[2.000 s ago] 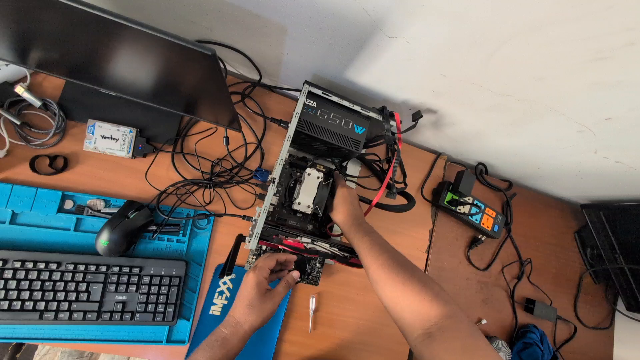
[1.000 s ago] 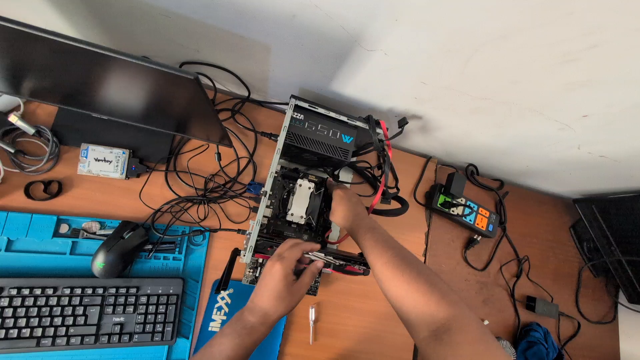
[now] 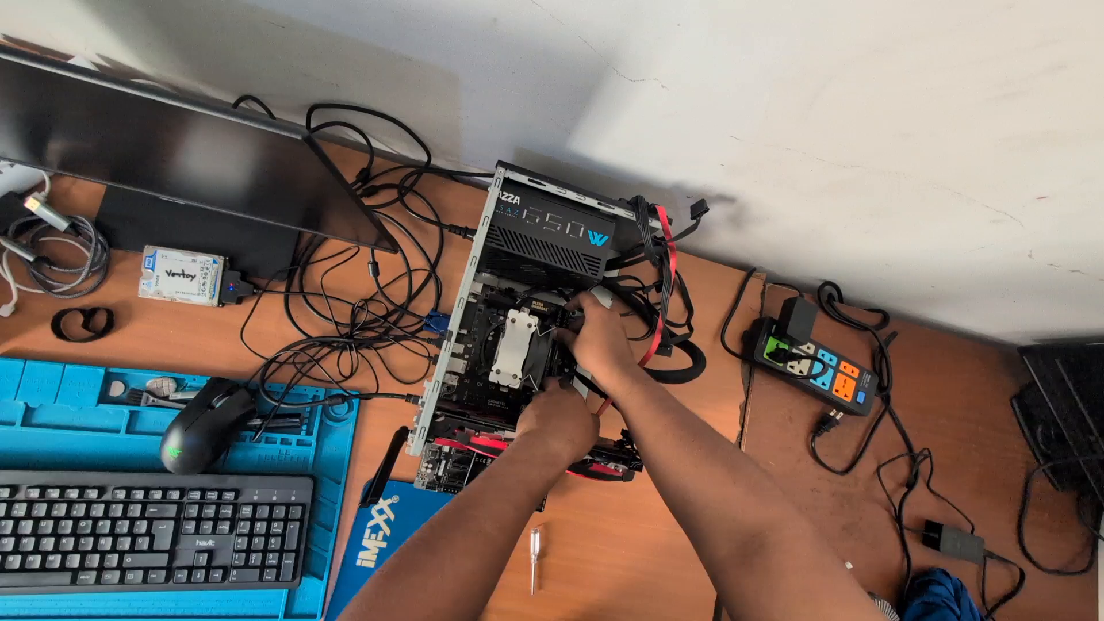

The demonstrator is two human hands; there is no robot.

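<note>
An open computer chassis point(image 3: 474, 285) lies on the wooden desk with a black power supply point(image 3: 548, 228) at its upper end. Below that sits a CPU cooler with a pale metal top point(image 3: 515, 347) and a dark fan on its right side. My right hand point(image 3: 599, 341) reaches in at the cooler's upper right, its fingers close to a thin wire clip. At the cooler's lower right is my left hand point(image 3: 561, 418), fingertips bent down and partly hidden. Whether either hand grips something cannot be made out. A red and black graphics card point(image 3: 595, 466) lies under my left wrist.
Black cables point(image 3: 345, 345) tangle left of the chassis. A small screwdriver point(image 3: 535, 559) lies in front. At left are a keyboard point(image 3: 155, 535), a mouse point(image 3: 207, 424), a blue work mat point(image 3: 341, 483), a drive point(image 3: 181, 276) and a monitor point(image 3: 172, 147). A power strip point(image 3: 815, 366) lies right.
My left hand has moved from the graphics card at the chassis's lower end up to the cooler's lower right. My right hand stays beside the cooler's upper right.
</note>
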